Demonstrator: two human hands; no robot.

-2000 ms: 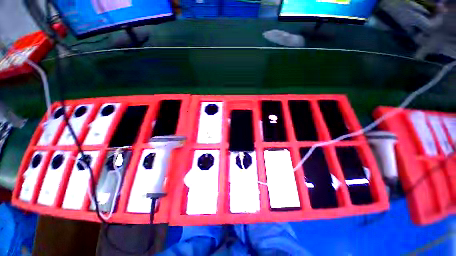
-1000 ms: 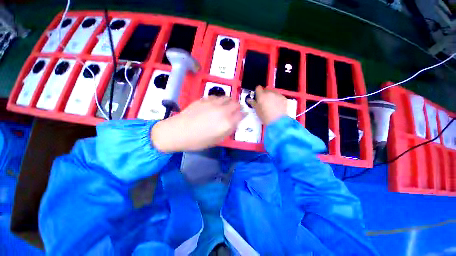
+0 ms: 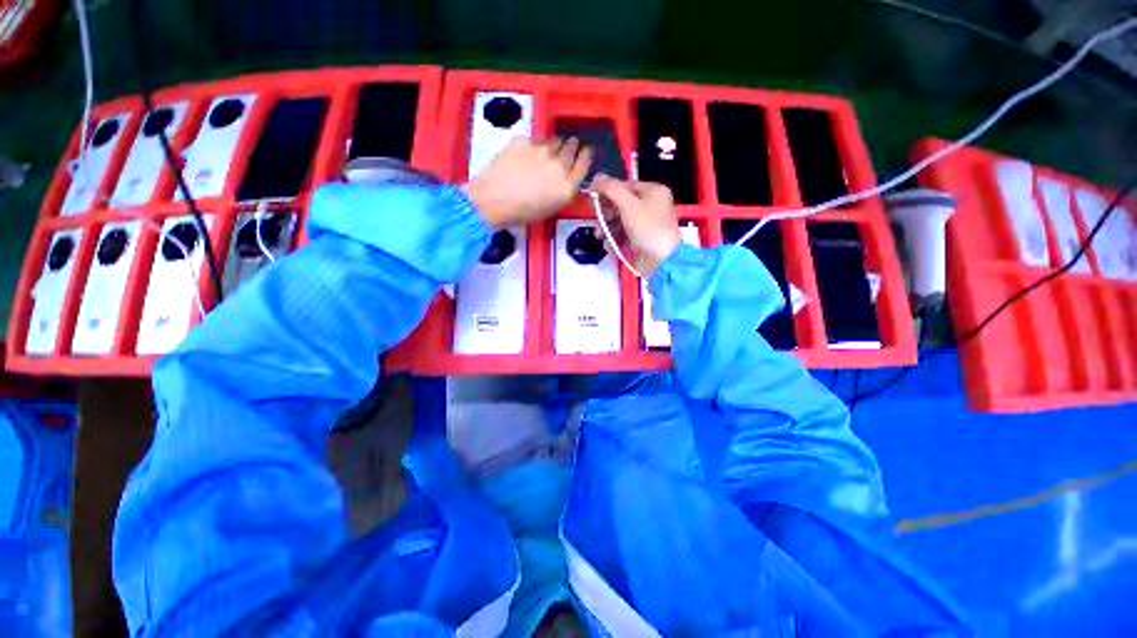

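Observation:
My left hand is at the upper row of the middle red tray, its fingers on a dark phone in the second slot. My right hand pinches the white cable near its plug, at the phone's lower end. Fingers hide whether the plug is in. Below lies a white phone, back up with a black camera disc. A phone under my right wrist is mostly covered.
The left red tray holds white and dark phones, with a black cord over it. My left sleeve partly covers a scanner. Another scanner stands between the middle tray and the right red tray.
My hands came into view over the lower white phone and then moved up to the upper-row dark phone. The white cable's end is now at that dark phone.

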